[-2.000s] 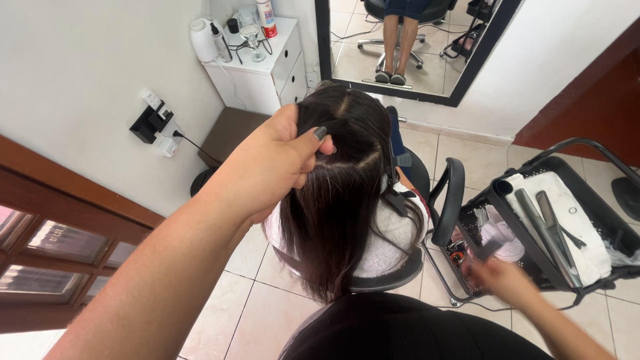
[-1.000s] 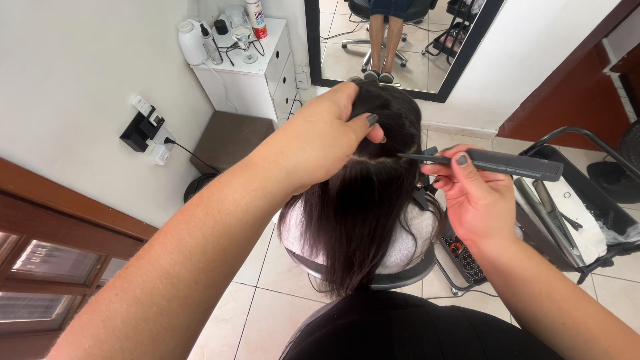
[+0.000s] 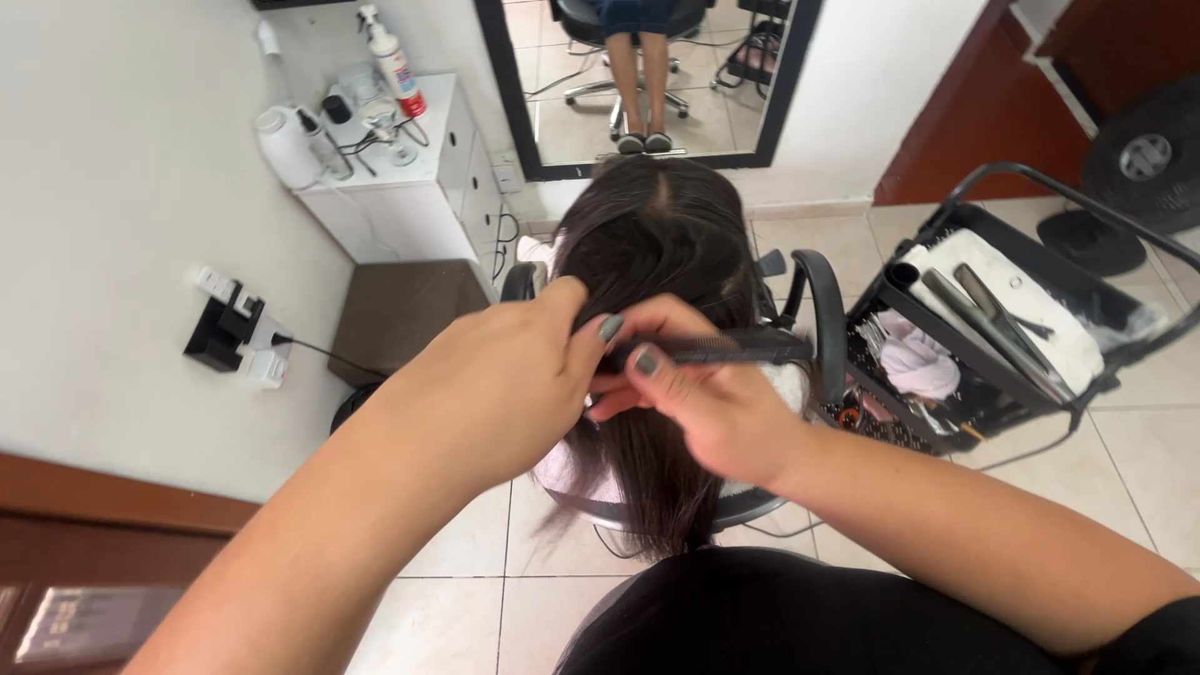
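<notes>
A seated person's long dark hair hangs over the back of a black salon chair, with a part line showing at the crown. At the back of the head, my left hand grips a section of this hair between thumb and fingers. Close against it, my right hand holds a dark comb, its fine teeth showing and one end pointing right. The fingertips of both hands meet at the hair, and the strands between them are partly hidden. A light towel lies behind the hair.
To the right stands a black trolley with flat irons on a white towel. A framed mirror is ahead. At the left are a white drawer unit with bottles, a brown box-like seat and wall plugs. The chair's armrest is beside the comb.
Two seconds ago my right hand was over by the trolley; it came to the hair with the comb. My left hand has moved from the top of the head down to its back.
</notes>
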